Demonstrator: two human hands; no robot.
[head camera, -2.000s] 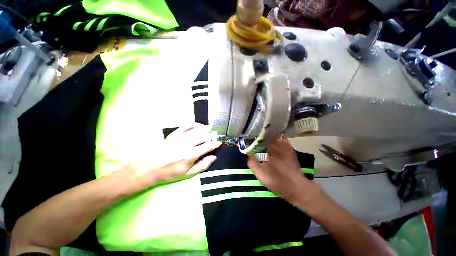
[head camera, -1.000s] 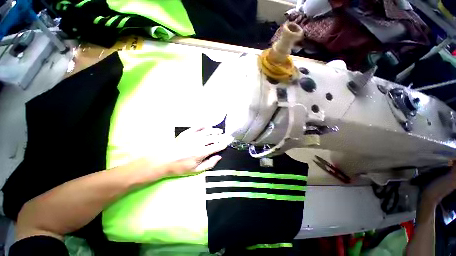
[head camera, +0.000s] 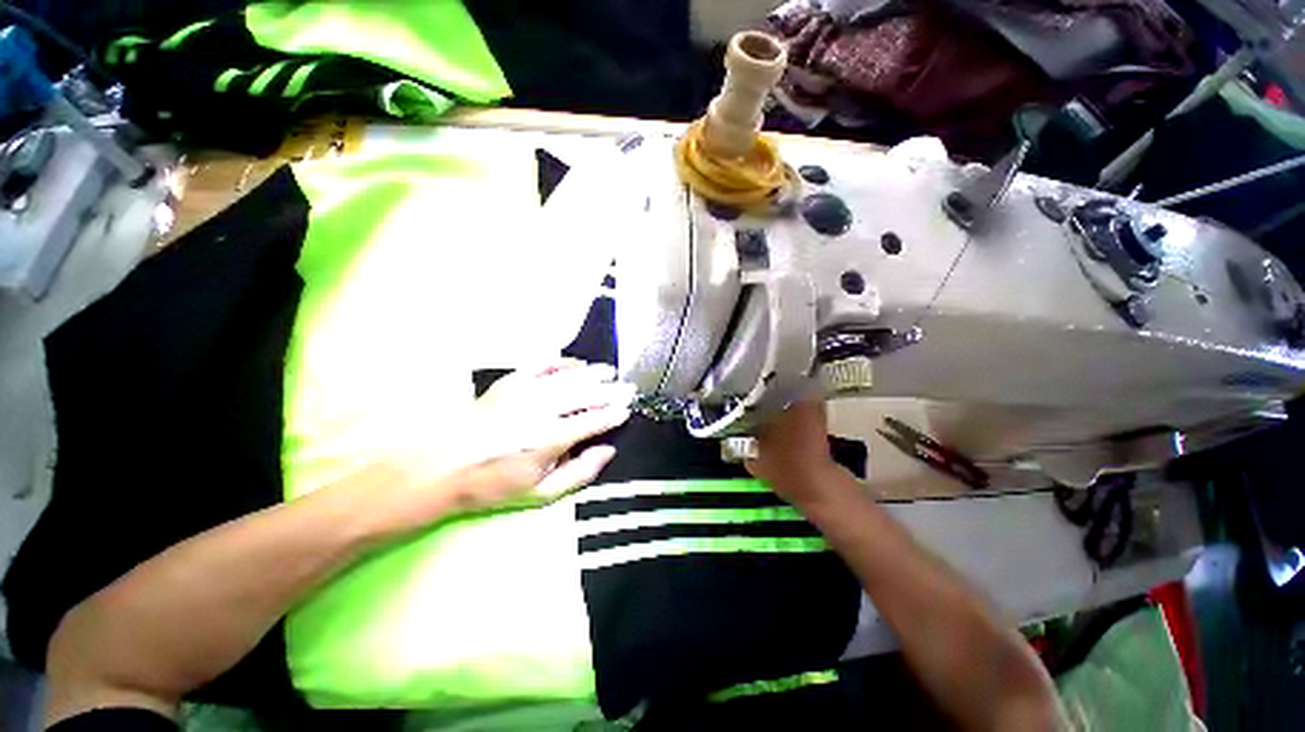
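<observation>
The large neon green panel, glaring white in places, lies on the table left of the sewing machine head. A black striped panel extends from below the machine toward me. My left hand lies flat on the green panel, fingertips beside the presser foot, fingers slightly apart. My right hand is just right of the needle area, partly behind the machine head. Its fingers are hidden, so its grip cannot be seen. A small black piece shows beside the machine head.
Reddish-brown thread snips lie on the machine bed. Black-handled scissors lie further right. Green and black cut pieces are heaped at the back left. A red bin edge and pale green cloth show at the lower right.
My right hand went from the needle area to the far right, and is now back beside the machine head. My left hand stayed flat on the panel. The camera view shifted.
</observation>
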